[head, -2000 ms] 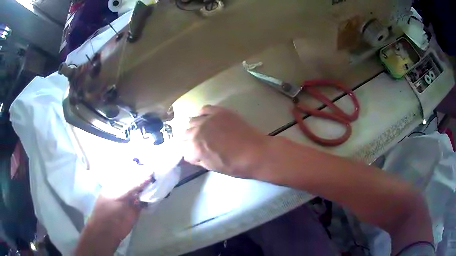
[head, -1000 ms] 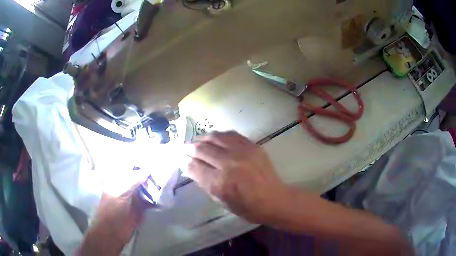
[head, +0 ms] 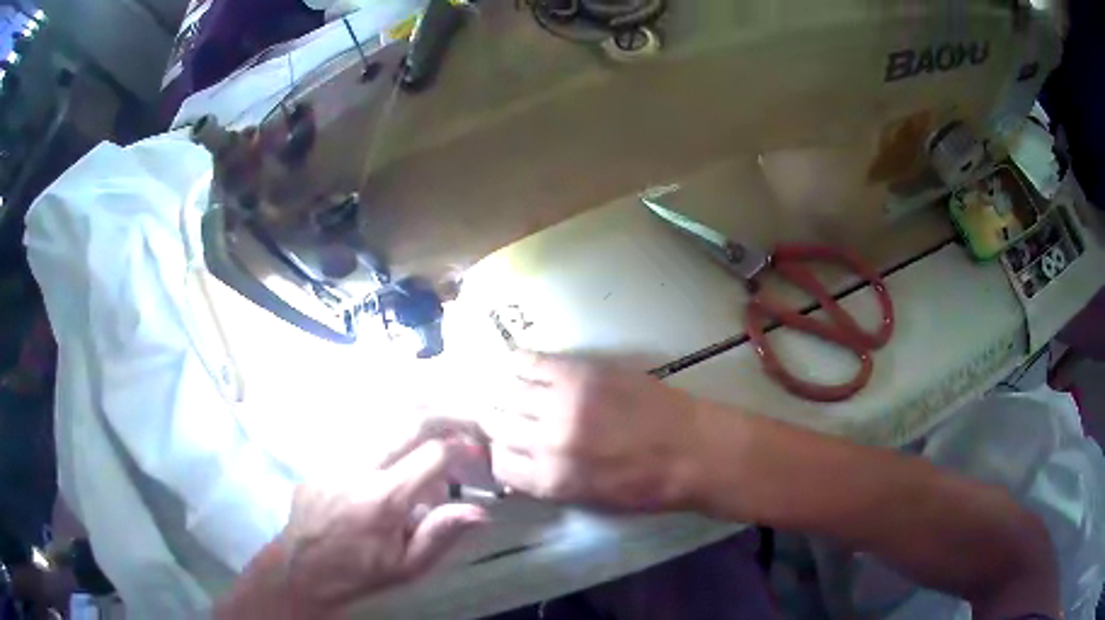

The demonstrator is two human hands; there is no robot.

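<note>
The white garment (head: 121,327) lies heaped left of the needle and hangs over the table's left side. The presser foot and needle area (head: 416,317) stands in strong lamp glare. My left hand (head: 388,515) and my right hand (head: 594,430) meet in front of it, fingertips close together. Between them a small part (head: 475,492), dark with a pale strip, shows at my left fingertips. My left fingers are pinched on it. My right fingers are bent and washed out by glare, so what they hold cannot be told.
Open scissors (head: 814,317) with red handles lie right of my right hand. The tan sewing machine (head: 582,145) spans the back. A small parts tray (head: 1045,257) is at the right end, beside a green-yellow box (head: 994,212). White cloth (head: 1030,466) lies at the lower right.
My left hand has moved right and is turned towards my right hand, and the small part has shifted right and down from the needle. The view has shifted; the scissors appear lower.
</note>
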